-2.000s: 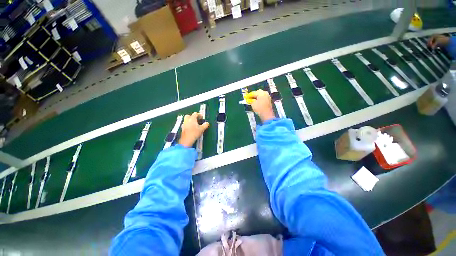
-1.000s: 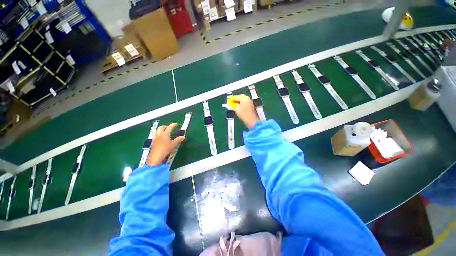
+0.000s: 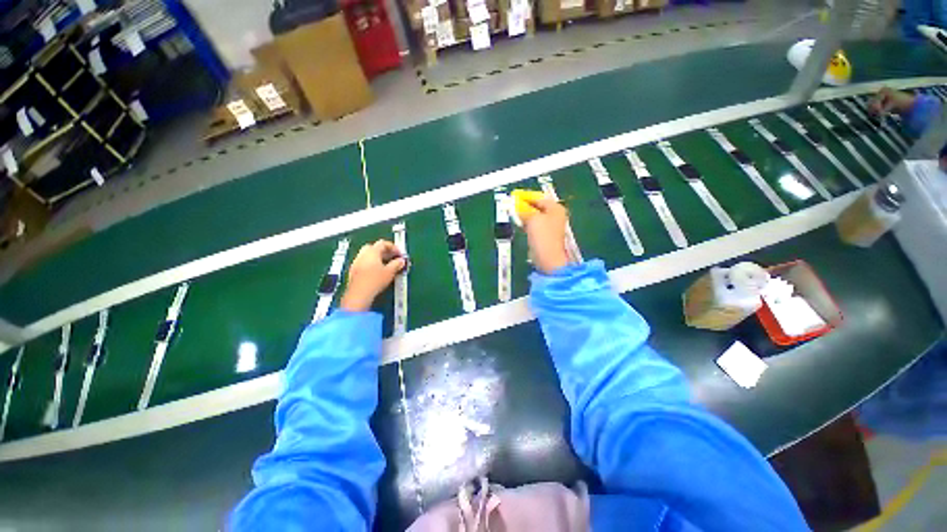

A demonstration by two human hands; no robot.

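Note:
Smartwatches with pale straps and small dark faces lie across the green conveyor belt (image 3: 270, 275). My right hand (image 3: 545, 229) holds a yellow item (image 3: 524, 202) with a white tip, at the upper strap of a watch (image 3: 505, 231); part of another watch is hidden behind this hand. My left hand (image 3: 374, 272) is at the upper middle of another watch (image 3: 401, 296), fingertips by its face; whether it grips the watch cannot be told. One watch (image 3: 456, 241) lies untouched between my hands.
At right on the bench are a tan box (image 3: 712, 301) with a white roll, a red tray (image 3: 822, 330) of white wipes, a white card (image 3: 741, 364) and a bottle (image 3: 870, 215). Another person's hand (image 3: 890, 102) is at the belt's far right. Pale rails (image 3: 457, 335) edge the belt.
Both hands shifted left, then back right. My left hand has moved from one watch to the neighbouring one on its right. Another person's hand is again at the far right.

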